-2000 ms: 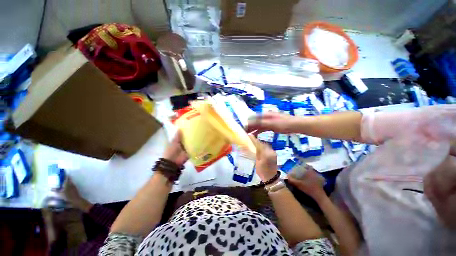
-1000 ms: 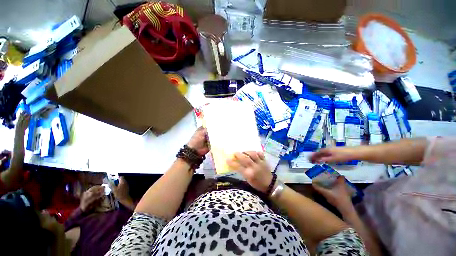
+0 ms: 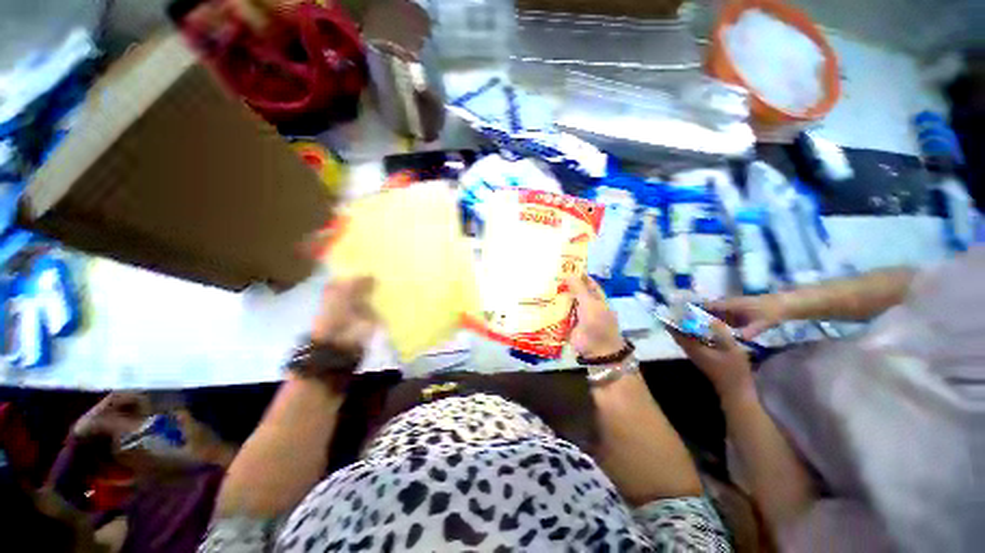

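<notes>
My left hand [image 3: 348,313] holds a pale yellow sheet or pack [image 3: 405,265] by its lower left side. Red print shows along its upper left edge. The view is blurred. My right hand [image 3: 591,315] holds a white and red printed pack [image 3: 535,270] at its right edge, with its printed face up. The two pieces lie side by side above the front part of the bench, their inner edges close together. Whether they are joined or overlap I cannot tell.
A brown cardboard box [image 3: 184,173] stands at left, a red bag [image 3: 297,59] behind it. Blue-and-white cards [image 3: 691,221] lie heaped right of centre. Clear plastic [image 3: 637,92] and an orange basket [image 3: 830,81] are at the back. Another person's hands [image 3: 726,329] hold a card at right.
The single white-faced stack between my hands now shows as a yellow piece at left and a red-printed piece at right. My hands are farther apart. The camera view has shifted.
</notes>
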